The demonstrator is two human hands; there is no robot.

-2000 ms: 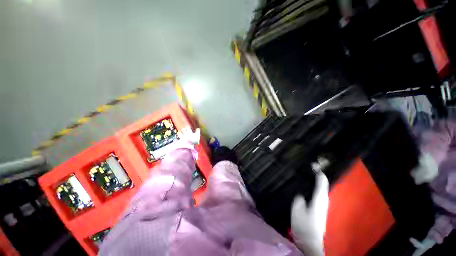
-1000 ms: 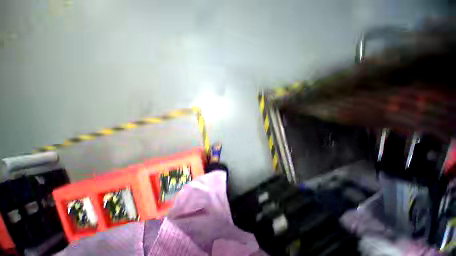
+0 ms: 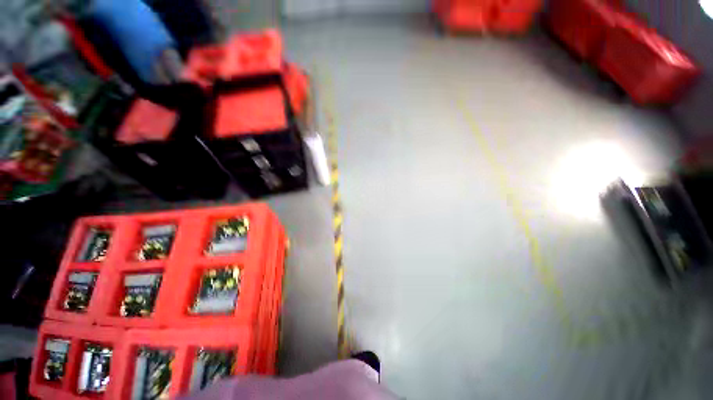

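Note:
A stack of red-orange foam trays [image 3: 181, 273] stands at the lower left. Its pockets hold circuit boards [image 3: 215, 290], component side up, dark with yellow parts and a grey strip along one edge. Each visible pocket of the top layer has a board in it. Neither of my hands is in the picture. Only a pink-purple smock shows at the bottom edge, partly over the tray's lower pockets.
Black bins [image 3: 259, 162] with red foam on top stand behind the trays, with more red foam [image 3: 256, 54] beyond. Yellow-black tape [image 3: 338, 234] runs along the grey floor. A dark object [image 3: 664, 223] stands right; red stacks [image 3: 641, 60] stand far right.
The view has swung round; the trays now show more pockets, and black bins appear behind them. The white-gloved hand seen at the trays two seconds ago is out of the picture.

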